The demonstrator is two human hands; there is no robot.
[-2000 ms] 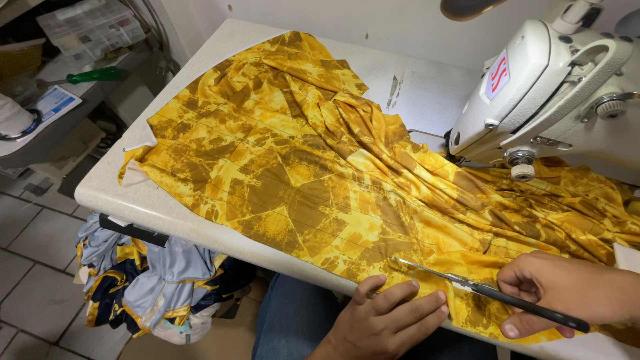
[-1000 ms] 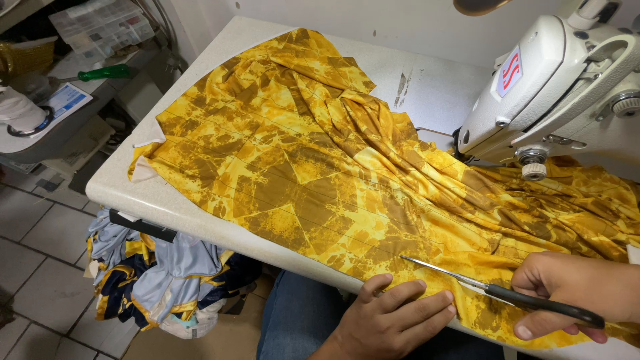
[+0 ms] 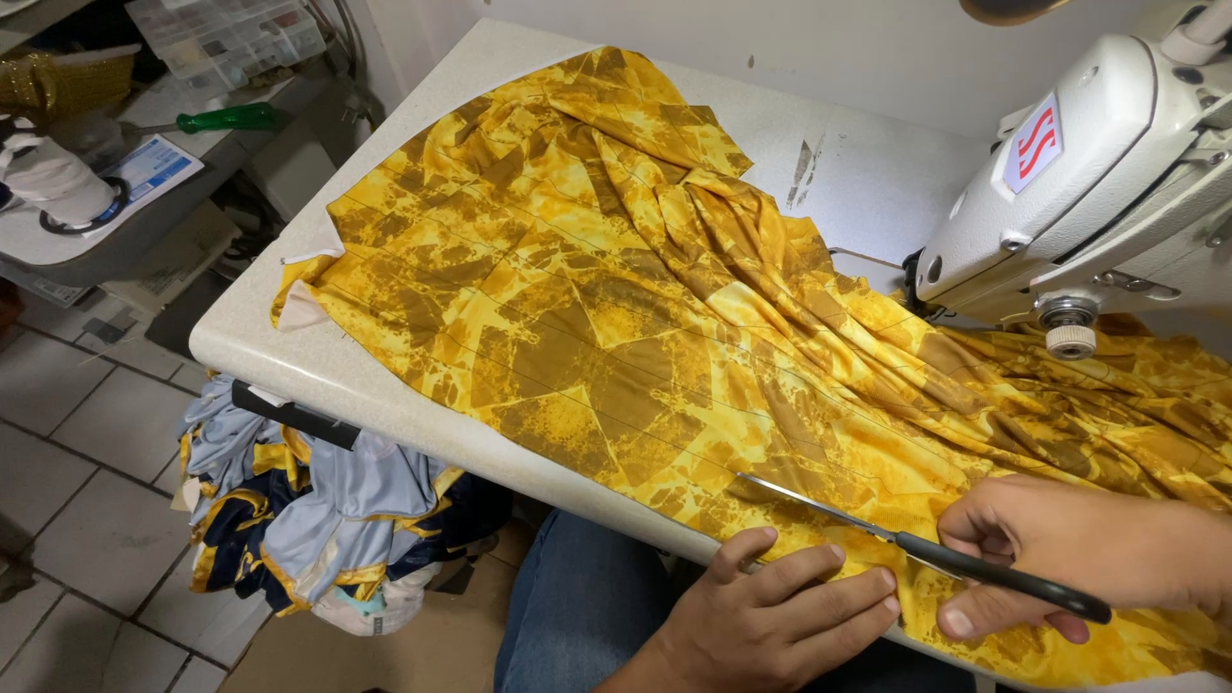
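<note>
Yellow and brown patterned fabric [image 3: 597, 327] lies over the sewing table, its surface smooth at the left and bunched in folds toward the right. My right hand [image 3: 1068, 558] grips black-handled scissors [image 3: 1001, 576] near the front edge, with the blades lying along the fabric and pointing up and left. The blades look nearly closed together. Just left of the handles, my left hand [image 3: 780, 606] rests with spread fingertips on the fabric at the table's front edge. At the fabric's left corner a pale underside shows.
A white sewing machine head [image 3: 1068, 173] stands at the right over the fabric. Below the table [image 3: 250, 318] hangs a heap of grey, navy and yellow garments [image 3: 337, 510]. A side shelf at the left holds a green-handled screwdriver [image 3: 226, 117] and a white thread cone [image 3: 58, 183].
</note>
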